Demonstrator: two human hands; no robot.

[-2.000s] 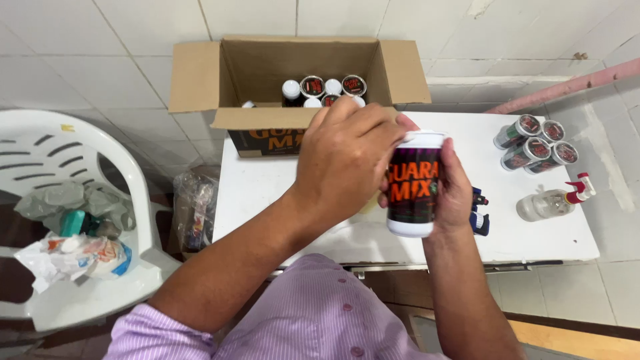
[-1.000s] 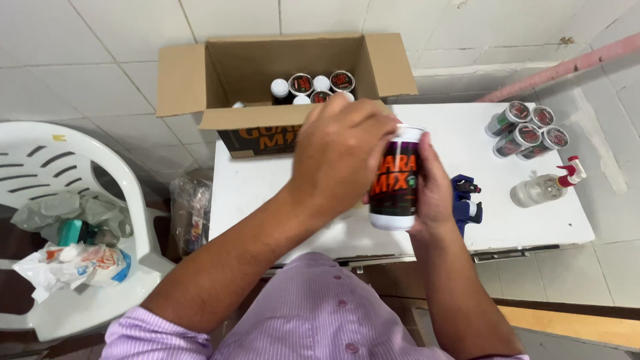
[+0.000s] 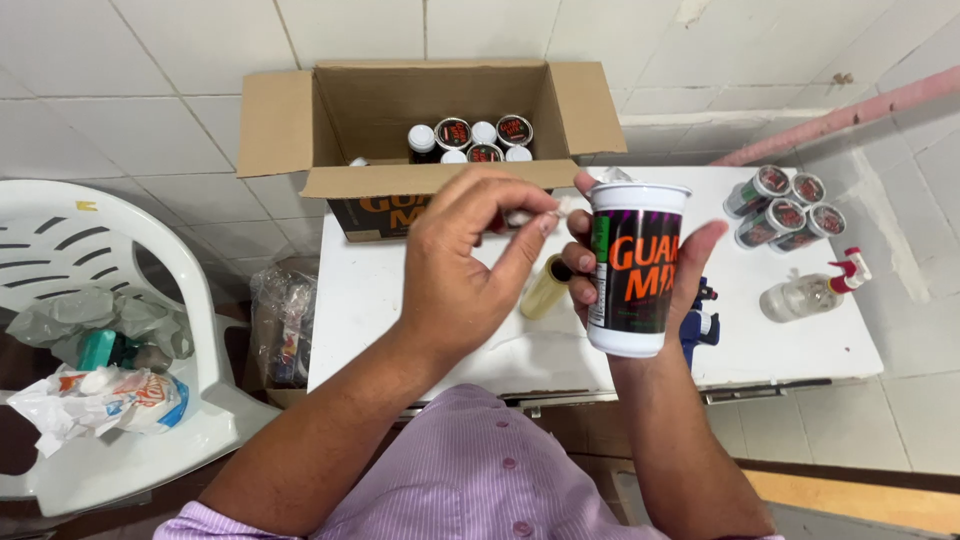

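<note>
My right hand [image 3: 694, 277] holds a white plastic cup [image 3: 637, 270] with a black Guara Mix label upright, fingers around its left side and thumb on the right. Clear film stands up at the cup's back rim. Just left of the cup, my left hand [image 3: 472, 262] pinches a small crumpled whitish piece [image 3: 561, 210] between thumb and forefinger, apart from the cup. Behind my left hand is an open cardboard box [image 3: 427, 90] holding several lidded cups [image 3: 452, 133] and white-capped containers [image 3: 421, 137]. A roll of yellowish tape [image 3: 546, 289] lies on the table between my hands.
Several sealed cups [image 3: 780, 214] stand grouped at the white table's [image 3: 817, 337] right, near a clear spray bottle [image 3: 802, 296] with a red and white head. A blue tool [image 3: 697, 330] lies partly behind my right wrist. A white plastic chair [image 3: 202, 300] at left holds bags [image 3: 142, 397].
My left hand has come away from the cup's rim, with the small crumpled piece between its fingers. The cup, still in my right hand, now stands clear of my left hand.
</note>
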